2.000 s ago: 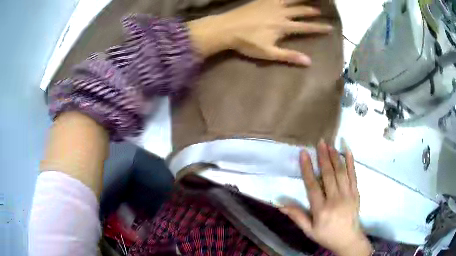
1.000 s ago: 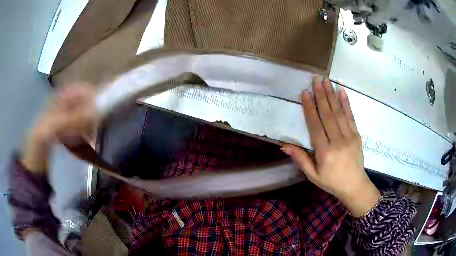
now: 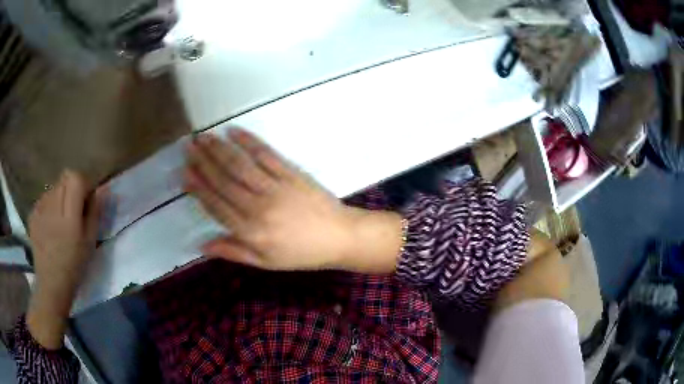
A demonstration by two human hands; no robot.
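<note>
The brown ribbed panel (image 3: 97,112) lies at the left, blurred. A white facing strip (image 3: 146,176) runs along its near edge, close to the table edge. My right hand (image 3: 259,202) lies flat, palm down, with its fingertips over the strip's right end and the panel's corner; it grips nothing. My left hand (image 3: 60,236) is blurred at the far left, upright beside the strip's left part. Whether its fingers hold the strip is not clear.
The machine head (image 3: 82,30) is cut off at the top left. The white table (image 3: 375,120) runs right. A black loop (image 3: 507,58) and brown fabric scraps (image 3: 559,56) lie at its far end. Below is an open drawer (image 3: 544,161) with a pink-red item (image 3: 566,154).
The view has swung right, so panel and machine sit further left. My left hand has come back from the left to the strip. The raised strip loop no longer shows. My right hand stays on the strip.
</note>
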